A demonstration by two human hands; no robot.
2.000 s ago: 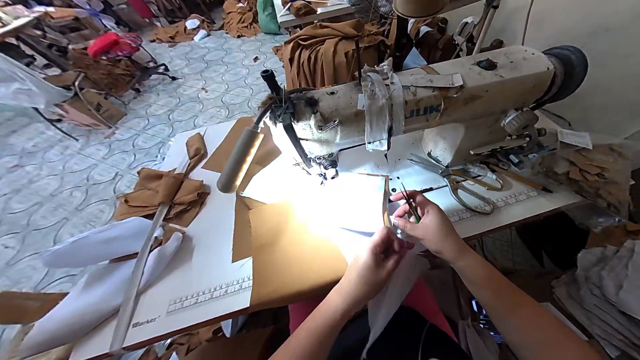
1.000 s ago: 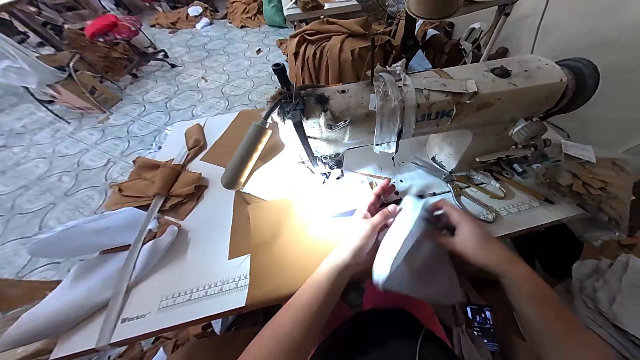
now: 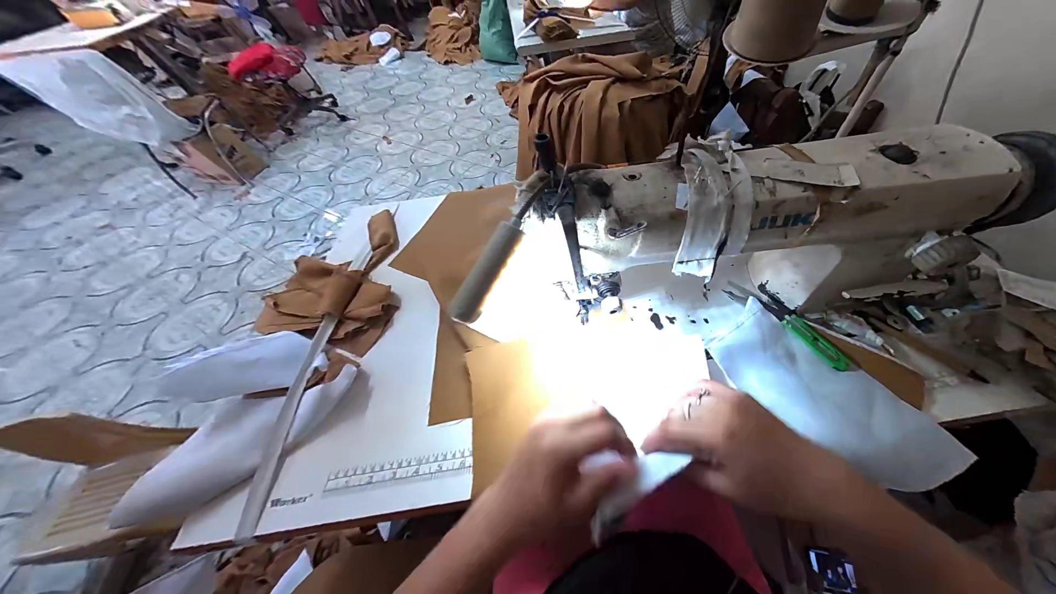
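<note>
My left hand (image 3: 573,462) and my right hand (image 3: 726,437) pinch a small folded piece of white fabric (image 3: 652,478) between them, over the table's front edge. Just beyond them, bright light washes out pale material below the needle area of a Juki sewing machine (image 3: 891,190). A larger white fabric piece (image 3: 833,412) lies to the right of my right hand, with a green-handled cutting tool (image 3: 817,342) on its upper part. Brown fabric panels (image 3: 503,396) lie left of my hands. The thumb and fingers of both hands are closed on the cloth.
A lamp (image 3: 487,272) hangs left of the needle. A long pale strip (image 3: 285,429), bunched brown cloth (image 3: 326,297) and white pieces (image 3: 239,445) lie on the left side. A printed ruler scale (image 3: 396,472) marks the tabletop. Tools and scraps crowd the machine's right side.
The white fabric held up between my hands one second ago is no longer raised. A white piece now lies at right, covering where scissors lay. Both hands are lower, holding a small folded piece.
</note>
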